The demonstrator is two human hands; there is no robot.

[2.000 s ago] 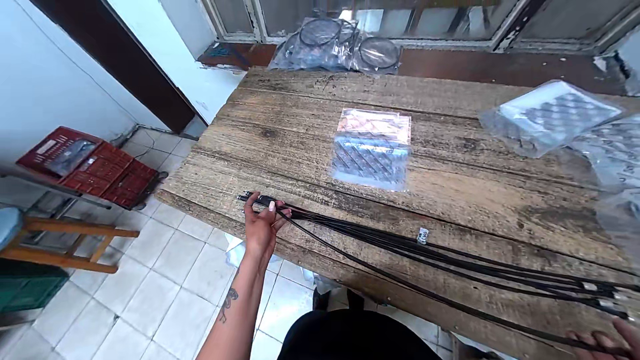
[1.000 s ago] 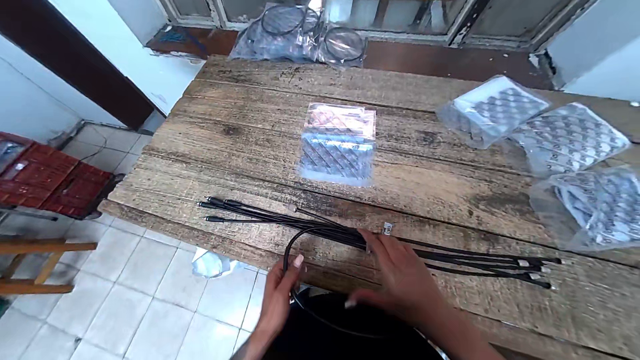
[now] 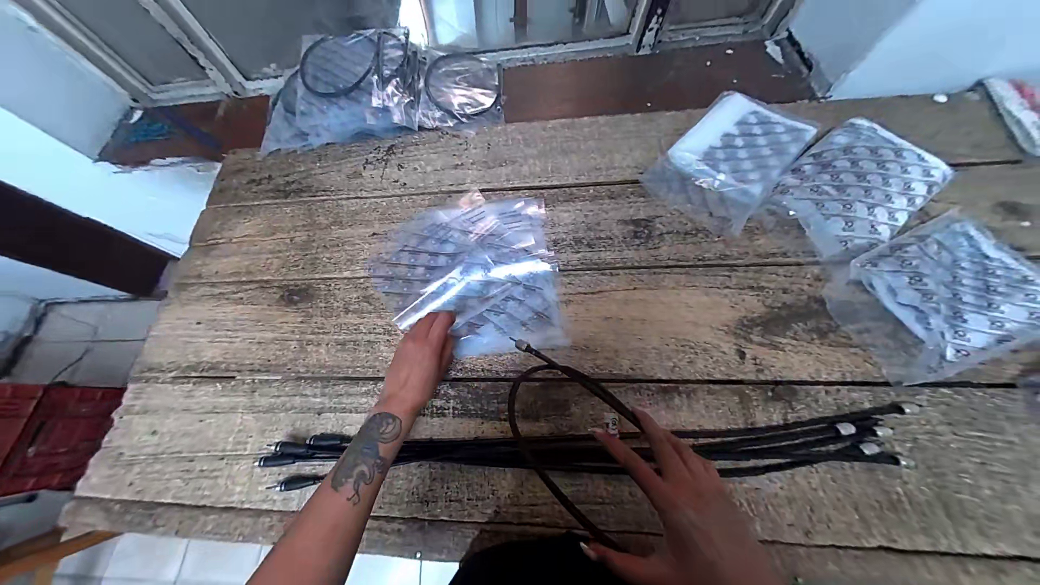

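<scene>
My left hand [image 3: 421, 357] grips the near edge of a clear printed plastic bag [image 3: 455, 244], which lies over other such bags at the middle of the wooden table. A single black cable [image 3: 520, 422], bent into a loop with a metal end fitting [image 3: 522, 345], lies by my right hand [image 3: 674, 487]. That hand is spread over the cable, its thumb near the loop's lower part; whether it presses on it is unclear. Beneath runs a bundle of several straight black cables [image 3: 756, 451] with metal fittings, left to right along the near side of the table.
Packed plastic bags [image 3: 861, 187] lie at the right of the wooden table [image 3: 699, 317]. At the back left, bags with coiled black cables [image 3: 463, 85] rest by the window. A red crate [image 3: 65, 439] stands on the floor at left.
My left hand has moved from the cables up to the plastic bags and taken hold of one, which is now shifted left. A cable is now looped on top of the bundle.
</scene>
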